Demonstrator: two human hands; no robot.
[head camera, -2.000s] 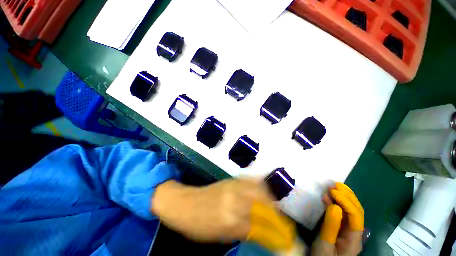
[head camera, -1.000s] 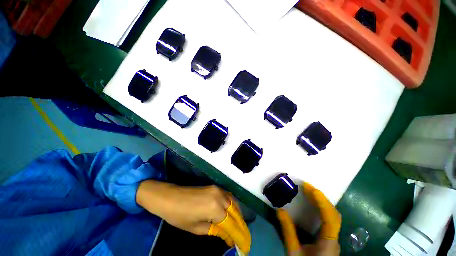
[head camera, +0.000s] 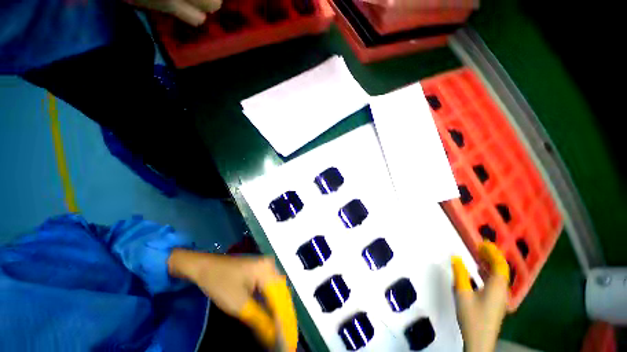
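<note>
Several black glossy watch units (head camera: 377, 254) lie in two rows on the white work mat (head camera: 440, 240). My left hand (head camera: 251, 299), bare with yellow finger cots, is blurred beside the mat's near edge. Its fingers are bent, and whether they hold anything cannot be told. My right hand (head camera: 481, 292), also with yellow finger cots, is at the mat's far edge, its fingertips over the near end of the red-orange foam tray (head camera: 533, 199). Something dark shows between thumb and finger, but whether it is gripped is unclear. The tray has black units in some pockets.
A loose white sheet (head camera: 414, 148) overlaps the mat and the tray edge. A white stack of sheets (head camera: 306, 106) lies on the green bench. More foam trays (head camera: 247, 38) stand at the back, where another person's hand (head camera: 185, 8) shows. A pale container (head camera: 606, 295) is at the right.
The view has turned toward the foam tray. My right hand has moved from the mat's near end to the tray. My left hand stays off the mat. The pale dispenser has mostly left the picture.
</note>
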